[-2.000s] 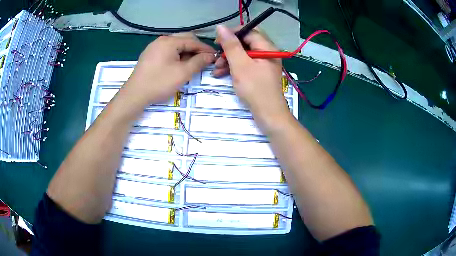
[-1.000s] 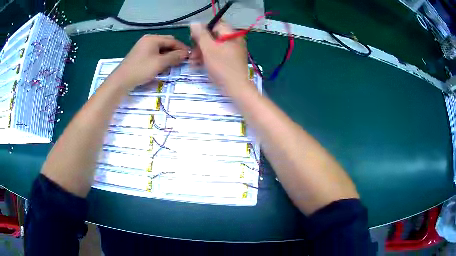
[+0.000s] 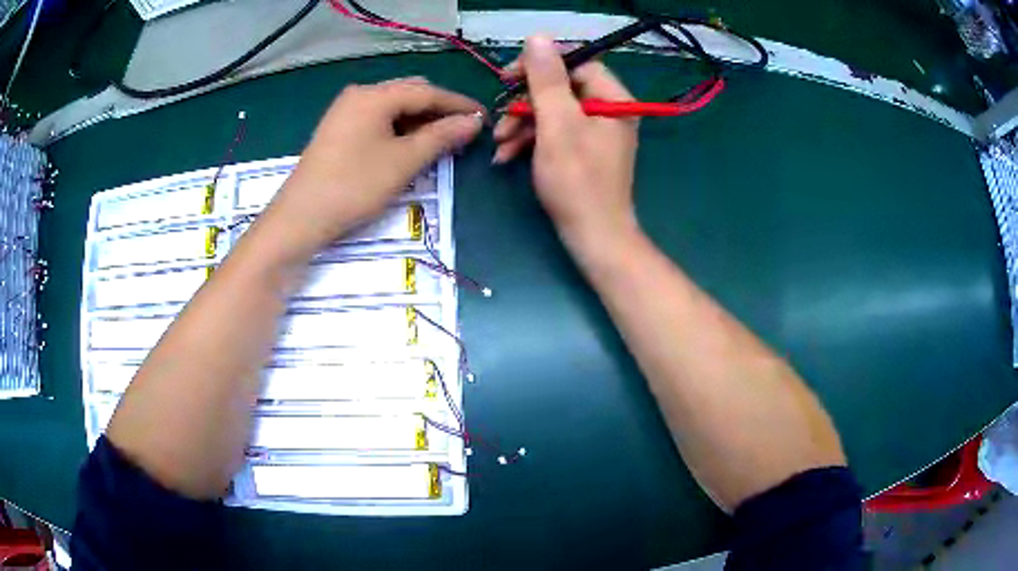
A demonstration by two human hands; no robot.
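Observation:
My left hand [image 3: 385, 151] pinches a tiny white lead connector [image 3: 480, 115] between thumb and fingertips above the tray's back right corner. My right hand [image 3: 580, 145] holds the red test probe [image 3: 636, 108] and the black test probe [image 3: 608, 45] together, their tips close to the connector; whether they touch it I cannot tell. The white blister tray [image 3: 460, 335] holds flat white pouch cells [image 3: 335, 381] in two columns, with yellow tape [image 3: 411, 326] at their wire ends. Several lead wires hang over its right edge. My left forearm hides part of the tray.
Stacked trays [image 3: 20, 268] stand at the left edge, and another ridged pile [image 3: 1002, 195] at the right edge. A black cable [image 3: 212, 80] lies along the back near the pale rail [image 3: 882, 89]. A red stool [image 3: 932, 485] shows below the bench at right.
The view has turned right, so the tray sits further left. Both hands have moved from the left column's wire ends to the tray's right edge, still holding a connector and both probes.

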